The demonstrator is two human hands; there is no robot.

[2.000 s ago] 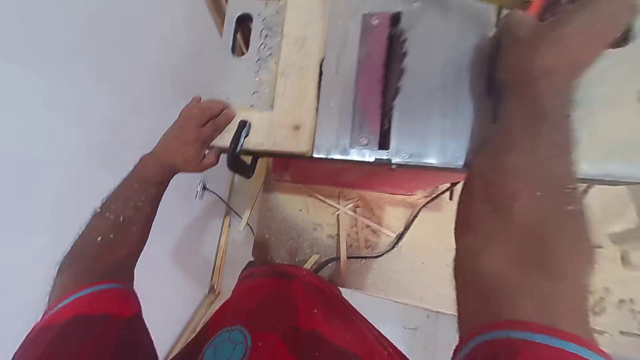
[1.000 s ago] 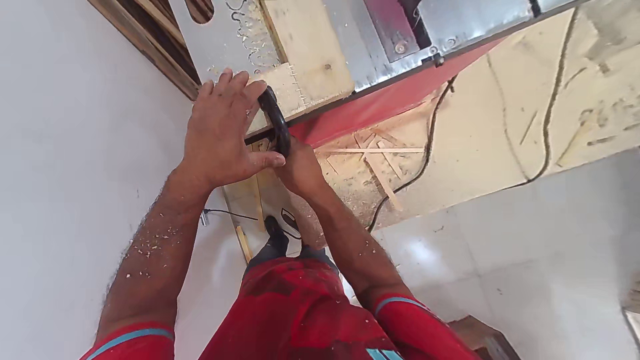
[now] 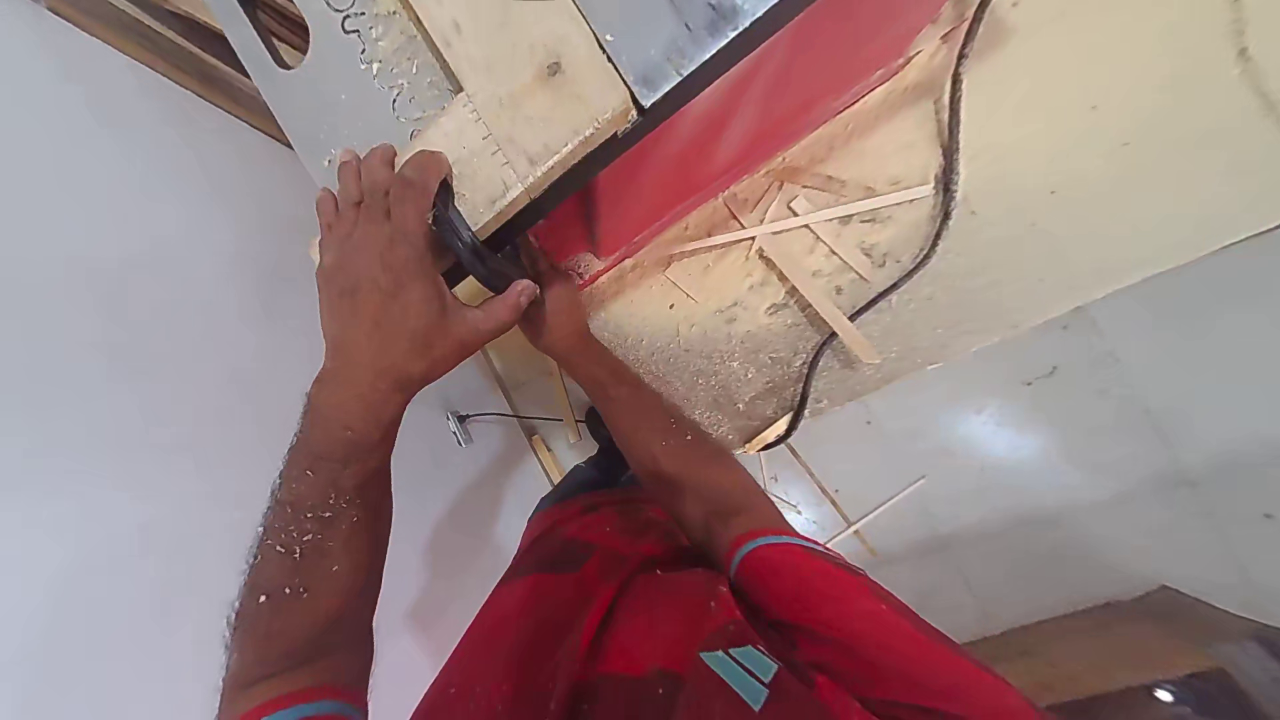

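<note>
A black C-shaped clamp [image 3: 470,245] sits at the corner of the wooden fence board [image 3: 535,75], over the near edge of the saw table [image 3: 665,40]. My left hand [image 3: 385,265] lies against the clamp with its fingers spread over the board's end and its thumb by the clamp's lower part. Under the table edge, my right hand [image 3: 555,305] is at the clamp's lower end; its fingers are mostly hidden, so their grip does not show. The saw blade is out of view.
The red saw body [image 3: 720,130] stands beside a sawdust-covered board [image 3: 1040,190]. Thin wood offcuts [image 3: 815,220] and a black cable [image 3: 950,170] lie on it. A white wall rises at left, with long timber pieces [image 3: 190,60] at the upper left.
My right hand has come from the far right side of the saw table to the clamp's underside. My left hand has moved from the board's end onto the clamp. The view has shifted.
</note>
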